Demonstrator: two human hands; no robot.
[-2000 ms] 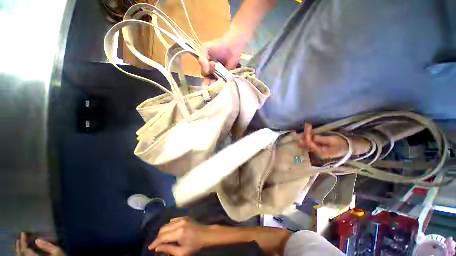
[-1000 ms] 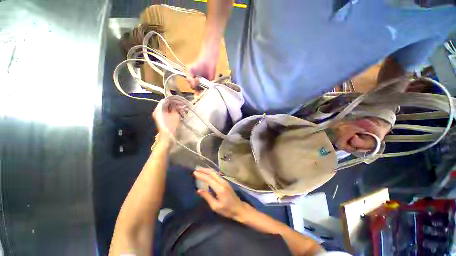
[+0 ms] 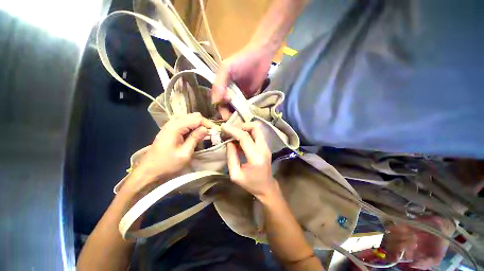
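Observation:
Several beige handbags hang in front of me, held up by another person. My left hand (image 3: 178, 144) and my right hand (image 3: 248, 157) meet at the open top of one beige handbag (image 3: 212, 159). The fingers of both hands pinch its top edge near a small pale piece at the middle. A pale strap (image 3: 159, 193) loops down below my left hand. A second beige handbag (image 3: 313, 204) with a small teal mark hangs to the right, partly behind my right forearm.
Another person's hand (image 3: 247, 77) grips the bag straps just above my hands. That person's blue-grey clothing (image 3: 382, 74) fills the upper right. A shiny metal table (image 3: 32, 137) is at the left. More bags hang at the right, near a blurred second hand (image 3: 419, 241).
My hands have come up and together onto the bag's top edge; one second ago my left hand was at a strap and my right hand was open below. The bags appear closer.

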